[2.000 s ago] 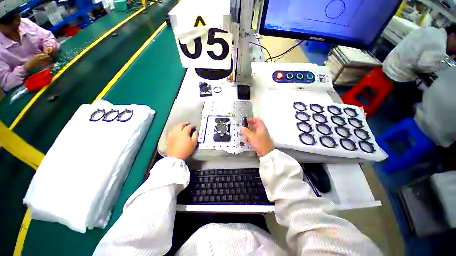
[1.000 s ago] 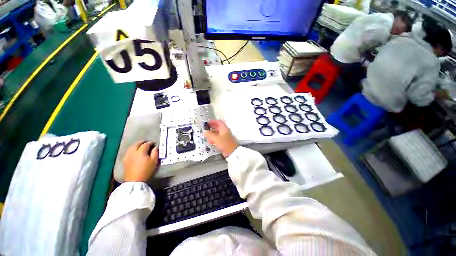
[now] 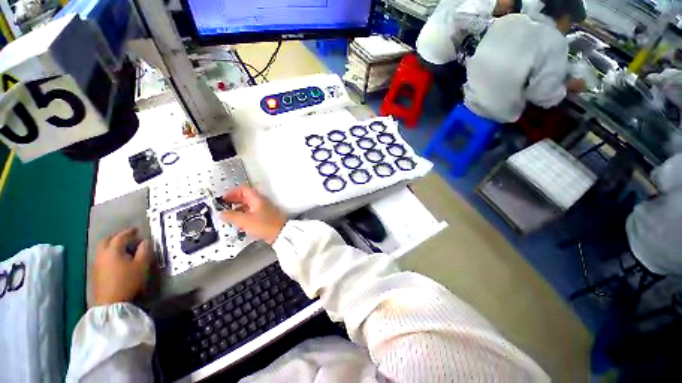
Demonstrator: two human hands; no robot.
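A dark fixture block (image 3: 197, 227) sits on the silver perforated base plate (image 3: 173, 259), and a ring part appears seated in it. My right hand (image 3: 250, 213) is at the plate's right side, fingertips around a small dark piece beside the fixture; whether it grips it is unclear. My left hand (image 3: 120, 267) rests left of the plate, fingers curled over a small dark thing I cannot make out. Ring parts (image 3: 352, 161) lie in rows on the right foam sheets (image 3: 289, 182). The left foam sheets (image 3: 36, 318) are cut off by the left edge.
The machine head (image 3: 56, 105) is upper left, with its column (image 3: 178, 71) beside it. A control panel (image 3: 292, 100), monitor (image 3: 277, 16), spare fixture (image 3: 144, 165), keyboard (image 3: 247, 318) and mouse (image 3: 366, 224) surround the plate. Seated people (image 3: 520, 63), a red stool and a blue stool are beyond.
The view has swung right, so the bench has shifted left in the picture and more of the right side shows. Both hands stay near the same places beside the plate.
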